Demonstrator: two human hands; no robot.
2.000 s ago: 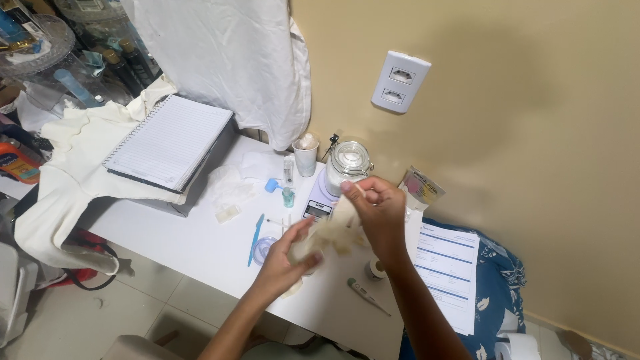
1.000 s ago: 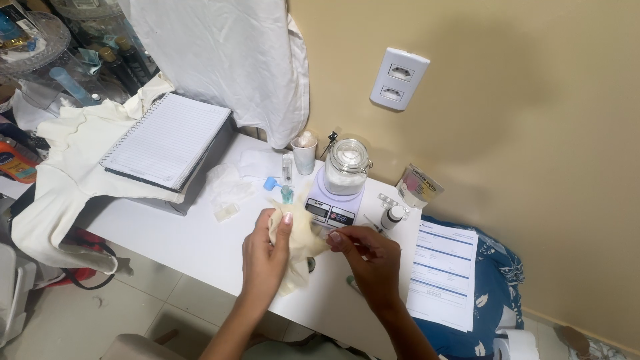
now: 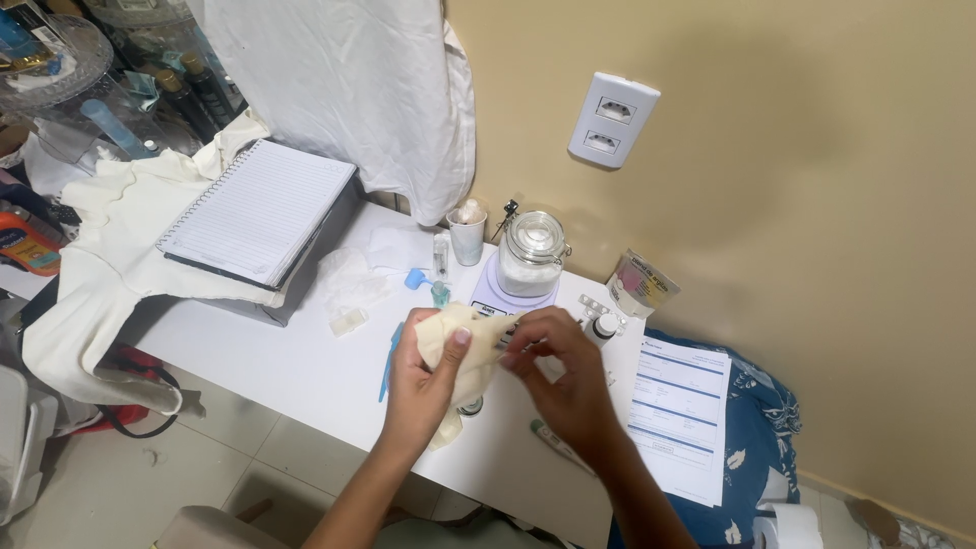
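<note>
My left hand (image 3: 427,374) holds a crumpled cream-coloured cloth or glove-like piece (image 3: 469,358), its thumb pressed on top. At the right edge of that piece, my right hand (image 3: 553,358) pinches a part between thumb and fingers. Just behind the hands, a clip-top glass jar of white powder (image 3: 531,255) stands on a white kitchen scale (image 3: 492,286), whose front the hands partly cover. A small dark bottle with a white cap (image 3: 602,328) is right of my right hand. Below it lies a digital thermometer (image 3: 560,446).
On the white table (image 3: 305,374) are a paper cup (image 3: 467,232), a syringe (image 3: 441,255), a blue scoop (image 3: 416,279), a blue tool (image 3: 391,358) and a pouch (image 3: 640,284). A spiral notebook (image 3: 263,213) lies at left, printed sheets (image 3: 679,419) at right. A wall socket (image 3: 614,120) is above.
Two seconds ago the piece was spread between my hands, with my right hand higher, near the jar. My right hand has since come down, and the piece is bunched in my left.
</note>
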